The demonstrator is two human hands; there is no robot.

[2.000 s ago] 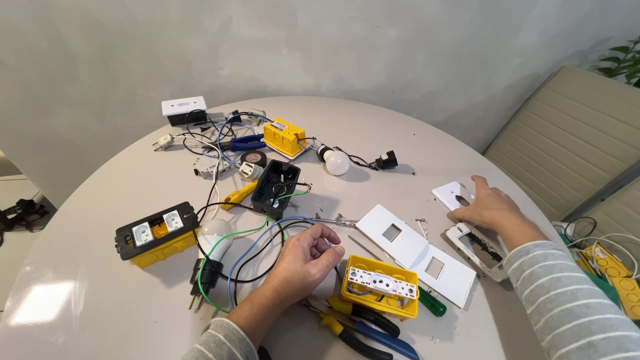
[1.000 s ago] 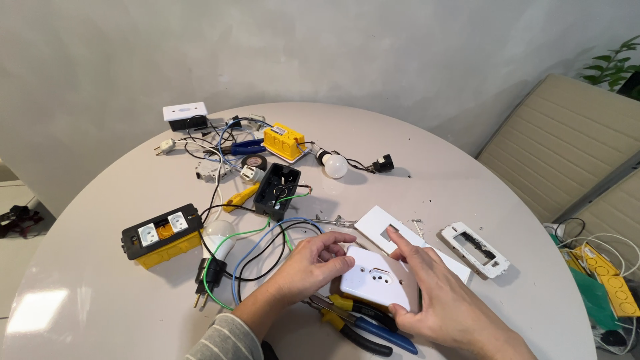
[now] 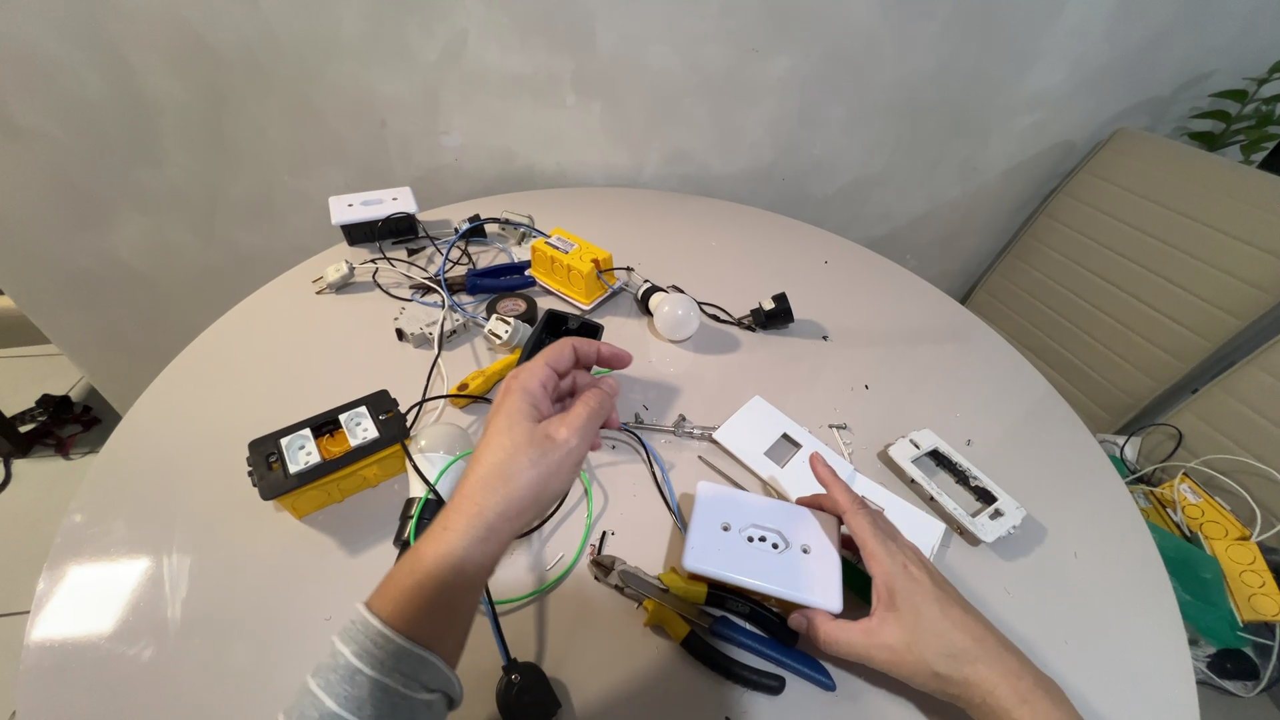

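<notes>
My right hand [image 3: 890, 580] grips the right edge of a white outlet faceplate [image 3: 765, 545], which lies over the yellow box, now mostly hidden beneath it. The plate has a socket opening in its middle and a hole on each side. My left hand [image 3: 555, 425] is raised over the middle of the table, its fingers curled with nothing seen between them, in front of a black junction box [image 3: 562, 333]. Pliers with yellow and black handles [image 3: 700, 610] lie below the faceplate. White cover plates [image 3: 765, 440] with square cutouts lie behind it.
A yellow box with two socket modules [image 3: 335, 470] stands at left. Farther back are a yellow box [image 3: 570, 265], a light bulb [image 3: 676, 317], black tape [image 3: 511, 307], blue-handled pliers [image 3: 495, 278] and tangled wires. A white mounting frame [image 3: 955, 485] lies at right.
The right hand brought the faceplate from the table's right side onto the yellow box. Both hands were at it a second ago; the left hand has since moved up and away to the left.
</notes>
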